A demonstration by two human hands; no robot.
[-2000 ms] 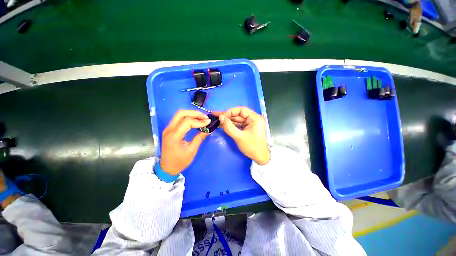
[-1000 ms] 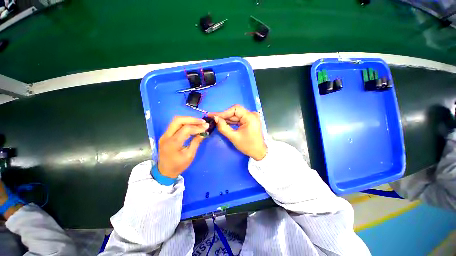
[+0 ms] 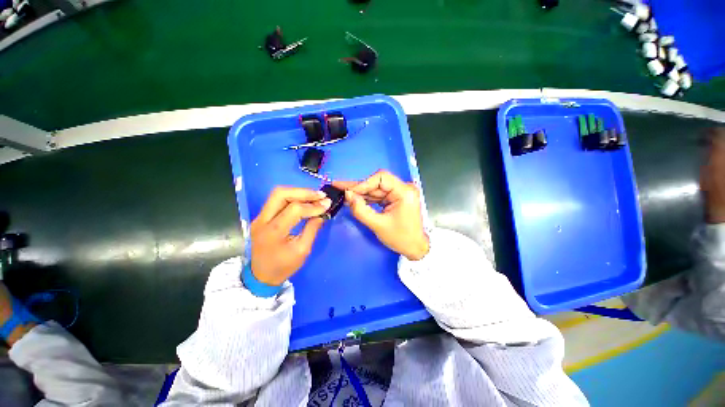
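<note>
A black unit [image 3: 332, 202] is held between the fingertips of both hands over the blue work tray [image 3: 366, 318]. My left hand [image 3: 284, 233] grips its left side, with a blue band at the wrist. My right hand [image 3: 391, 213] pinches at its right upper side; whether it holds the unit or a lead there is too small to tell. Three black units with reddish and pale leads lie at the tray's far part, two side by side [image 3: 325, 127] and one nearer [image 3: 312, 161]. Small dark parts [image 3: 358, 309] lie near the tray's near edge.
A second blue tray [image 3: 576, 298] on the right holds black units with green strips [image 3: 526, 141]. Black units with leads [image 3: 363, 60] and clustered white units [image 3: 660, 56] are on the green belt. Other people's arms show at the left edge [image 3: 48, 350] and right edge [image 3: 692, 270].
The black units on the belt have shifted left, and white units have come into view at the upper right. My hands stay in nearly the same place, with the held unit turned slightly.
</note>
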